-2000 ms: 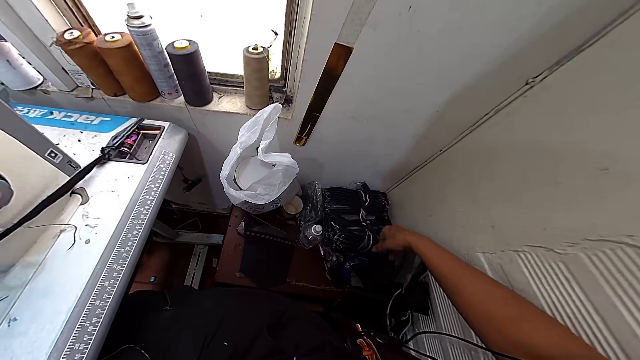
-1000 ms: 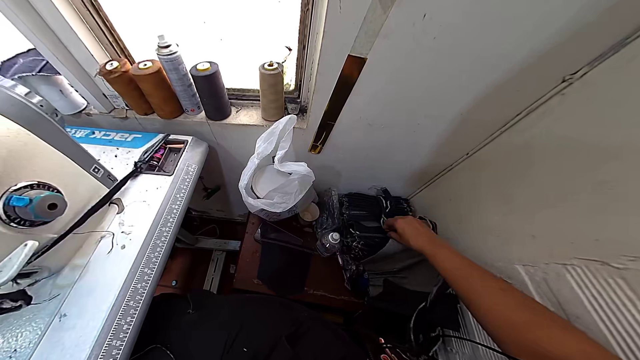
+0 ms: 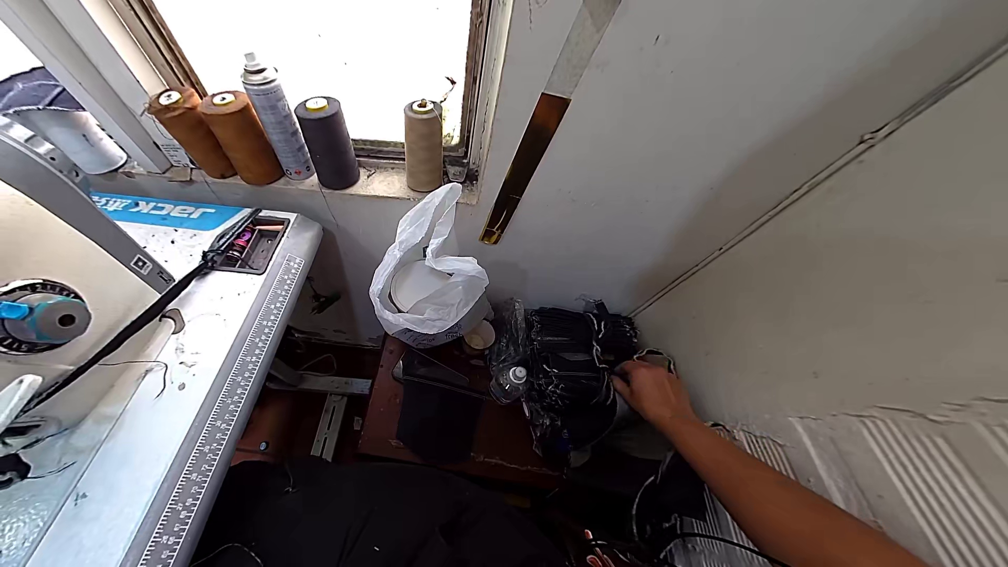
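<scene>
My right hand point(image 3: 652, 391) rests at the right side of a tied stack of black fabric pieces point(image 3: 571, 354), fingers bent at its edge; whether they grip anything is hard to tell. The stack lies on a low dark red-brown table point(image 3: 504, 457) by the wall. A clear plastic bottle with a white cap point(image 3: 510, 383) is just left of the stack. Farther left stand a white plastic bag point(image 3: 429, 303) holding a round white container and a small round tub point(image 3: 479, 336). Black cloth point(image 3: 437, 417) lies in front of them. My left hand is out of view.
On the left is a sewing machine point(image 3: 71, 260) on its table with a ruler edge point(image 3: 236, 378) and a bobbin tray point(image 3: 256, 246). Thread cones point(image 3: 329, 146) and a spray can point(image 3: 276, 118) line the window sill. Black cloth point(image 3: 378, 512) covers the near foreground.
Over the two seconds, my right hand stays by the black stack, shifting a little along its right side. The view has swung somewhat.
</scene>
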